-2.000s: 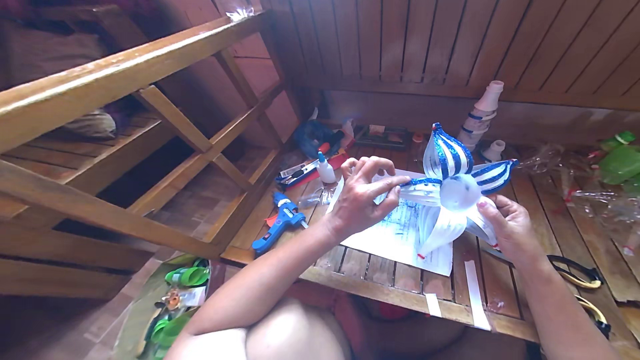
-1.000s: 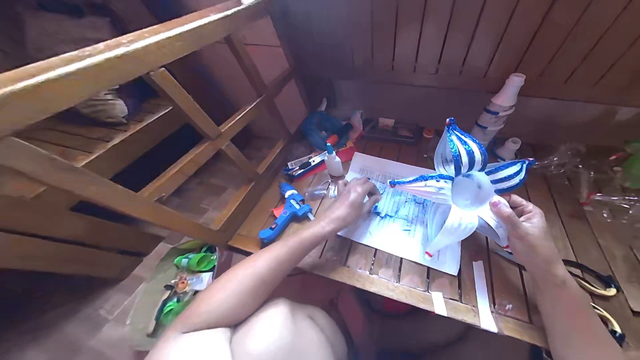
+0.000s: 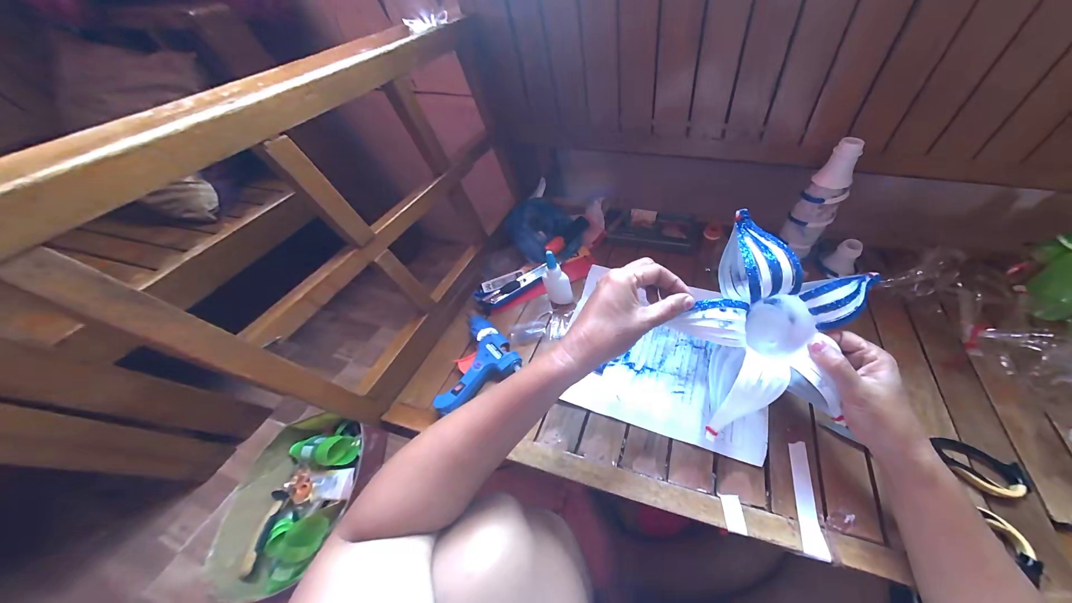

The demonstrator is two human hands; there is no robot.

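Note:
A white plastic flower-shaped craft (image 3: 779, 325) with several petals is held above the table; its two upper petals bear blue glitter stripes. My right hand (image 3: 863, 377) grips it at the lower right, by the round centre. The fingertips of my left hand (image 3: 632, 306) pinch the tip of the left petal, which has a blue glitter line along its upper edge. Below the craft lies a white paper sheet (image 3: 670, 394) with blue glitter marks. A blue glue gun (image 3: 481, 364) rests left of the sheet, near my left forearm. A white squeeze bottle (image 3: 556, 280) with a blue tip stands behind it.
Stacked white plastic pieces (image 3: 825, 197) stand at the back. Scissors (image 3: 980, 469) lie at the right, with clear plastic scraps (image 3: 1022, 339) behind. White strips (image 3: 806, 502) lie at the table's front edge. A wooden railing (image 3: 335, 226) and a container of green pieces (image 3: 322, 494) are at the left.
My left hand has risen from the paper sheet to the tip of the left petal. My right hand still holds the craft.

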